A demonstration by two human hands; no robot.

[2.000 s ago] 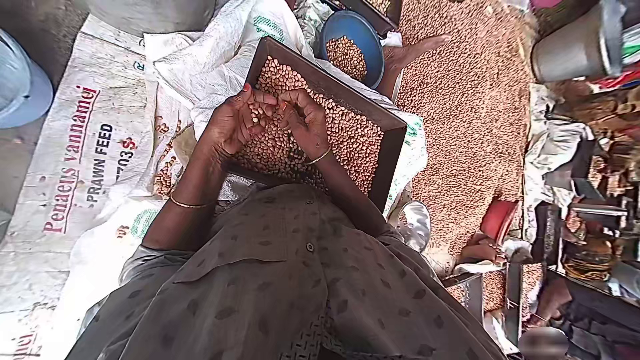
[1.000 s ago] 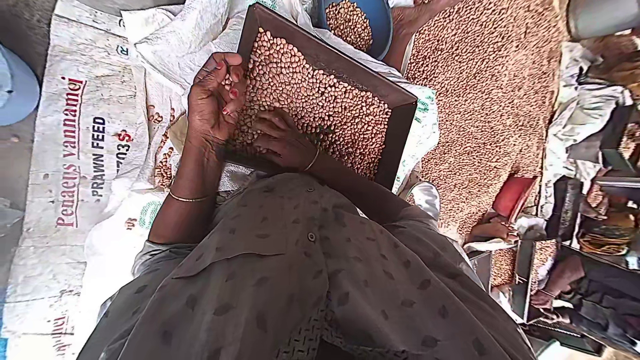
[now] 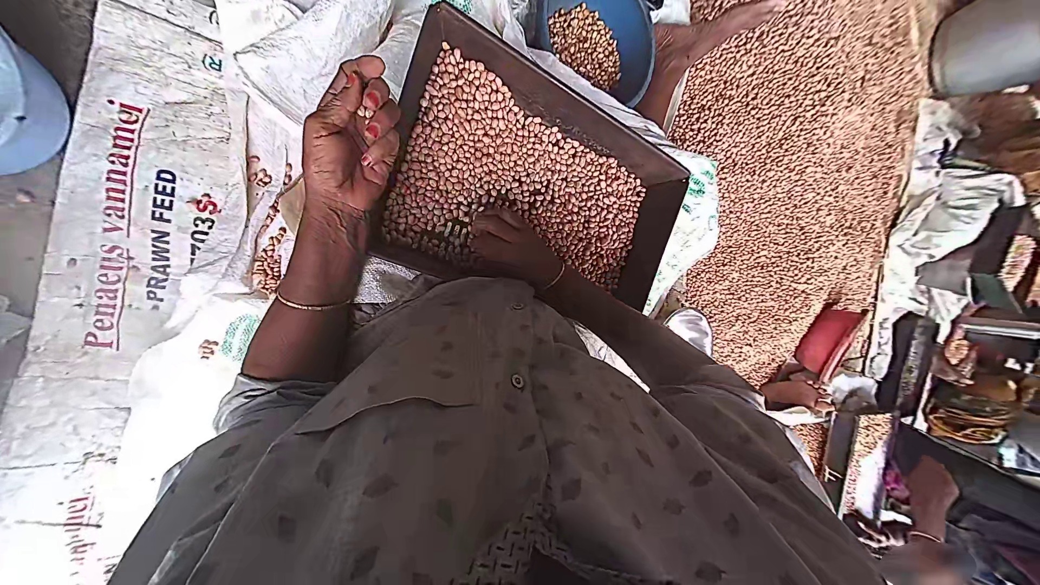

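Observation:
A dark rectangular tray point(image 3: 674, 195) full of pale brown nuts, probably shelled peanuts point(image 3: 487, 130), lies tilted in front of my body. My left hand point(image 3: 353, 130) is raised at the tray's left side, palm up with curled fingers; small bits show at the fingertips, too small to name. Low in the tray, my right hand point(image 3: 512, 244) rests among the nuts with bent fingers, and what it may hold is hidden. Darker nuts and a small pale object lie just left of it.
A blue bowl point(image 3: 646, 49) of nuts stands behind the tray, beside another person's foot. Nuts cover the ground at right point(image 3: 780, 146). Printed white sacks point(image 3: 106, 244) lie at left near a light blue bucket point(image 3: 32, 106). Other people's hands and trays are at lower right.
Two seconds ago both hands were close together over the tray. They have since moved apart: the left to the tray's left side, the right down into the nuts.

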